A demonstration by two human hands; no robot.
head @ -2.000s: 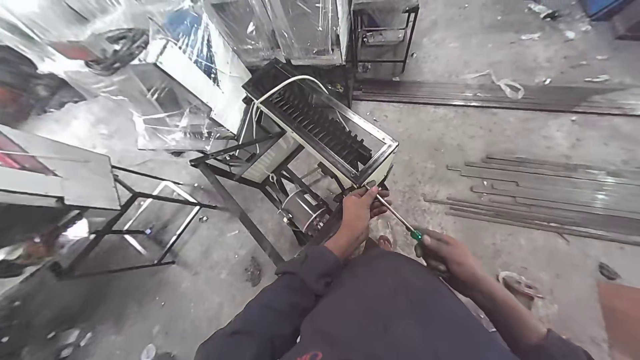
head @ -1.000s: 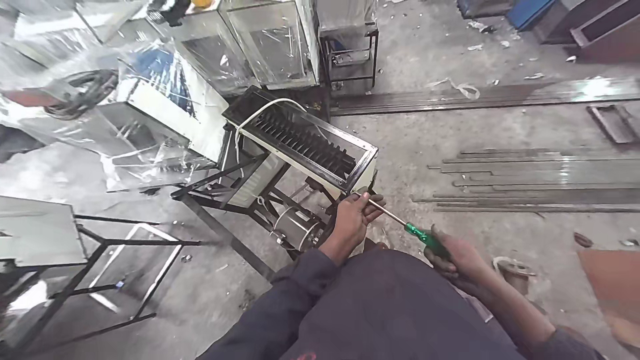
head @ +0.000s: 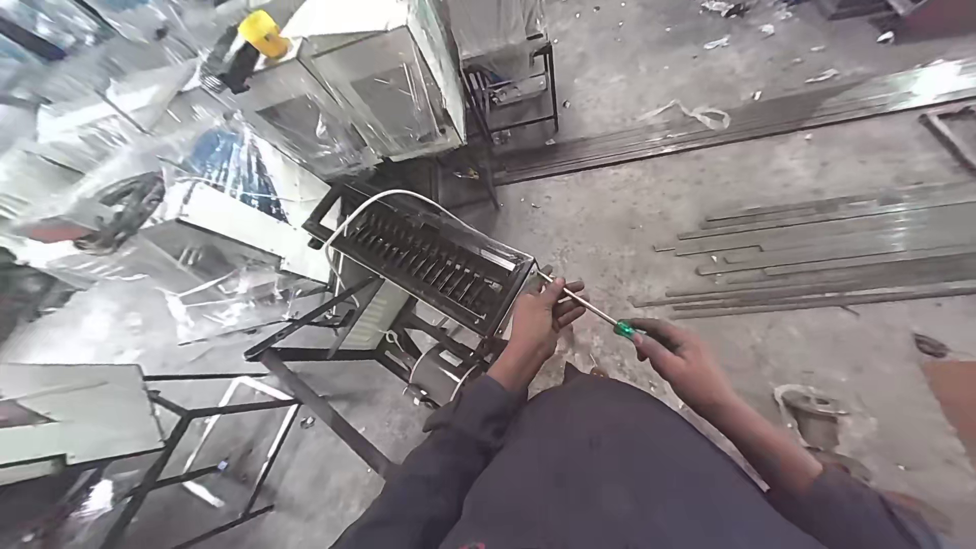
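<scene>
A long screwdriver (head: 627, 330) with a green handle is gripped in my right hand (head: 679, 358). Its metal shaft runs up and left to the near right corner of a metal machine frame (head: 503, 301). My left hand (head: 543, 313) is at that corner, thumb and finger about the shaft near its tip, other fingers spread; the tip itself is too small to make out. Inside the frame lies a row of dark blades (head: 427, 263). A white cable (head: 381, 194) arches over it. Below the frame, a cylindrical motor (head: 442, 375) sits on the dark stand (head: 320, 412).
Plastic-wrapped metal cabinets (head: 381, 84) stand behind the machine, a yellow object (head: 263, 34) on top. Metal rods (head: 823, 259) and long bars (head: 656, 149) lie on the floor at the right. A metal-framed table (head: 76, 412) is at the left, and a spool-like object (head: 816, 415) at the lower right.
The screwdriver's green handle shows less now, with my right hand further forward around it. My left hand remains at the frame's corner. The view has shifted somewhat.
</scene>
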